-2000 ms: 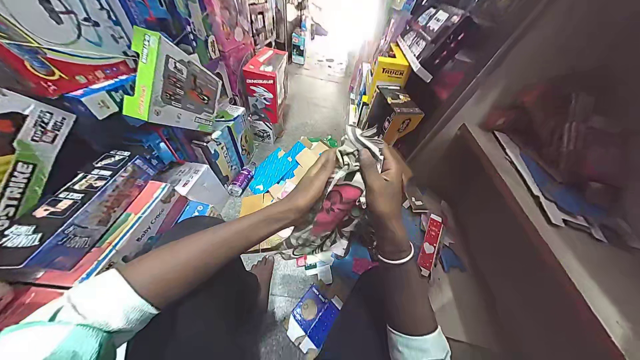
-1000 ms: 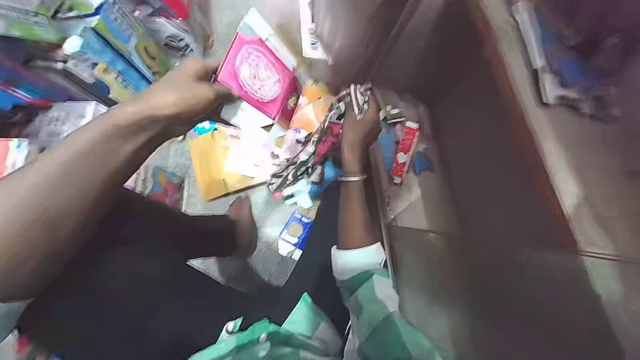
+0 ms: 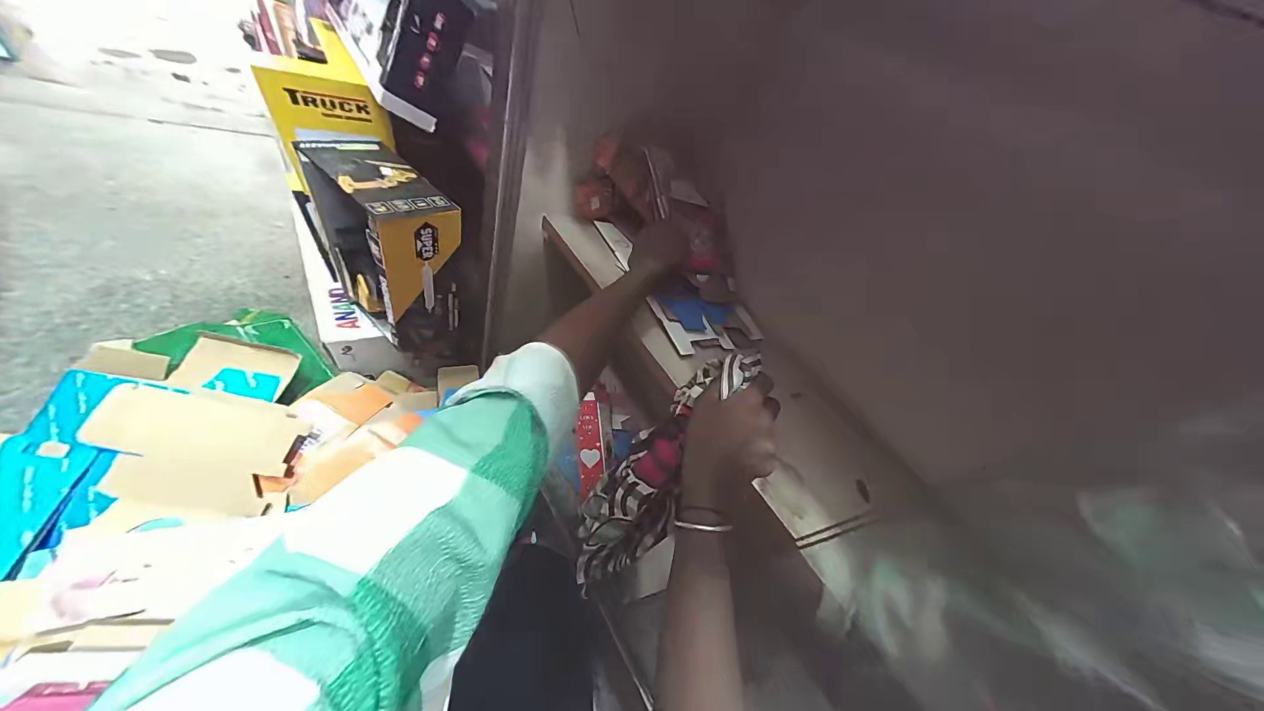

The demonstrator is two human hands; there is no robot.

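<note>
My right hand (image 3: 731,430) is closed around a bunched patterned cloth (image 3: 632,494), black and white with red, which hangs down over the front edge of the shelf ledge. Farther back, my left hand (image 3: 660,247) reaches over the ledge to a dim heap of reddish packets (image 3: 701,232); blur and shade hide whether its fingers hold one. Between the two hands, flattened blue and white cartons (image 3: 696,314) lie on the ledge. A red box with a white heart (image 3: 591,444) stands below, left of the cloth.
Opened, flattened cardboard boxes (image 3: 188,434) are piled at the left. Behind them stand a black and yellow toy box (image 3: 415,242) and a yellow truck box (image 3: 326,104). The wooden ledge (image 3: 820,464) runs along a dark reflective panel (image 3: 987,247) at right.
The pink box held in my left hand one second ago is no longer seen there; that hand now reaches along the ledge. My right hand still grips the cloth. The view has swung right.
</note>
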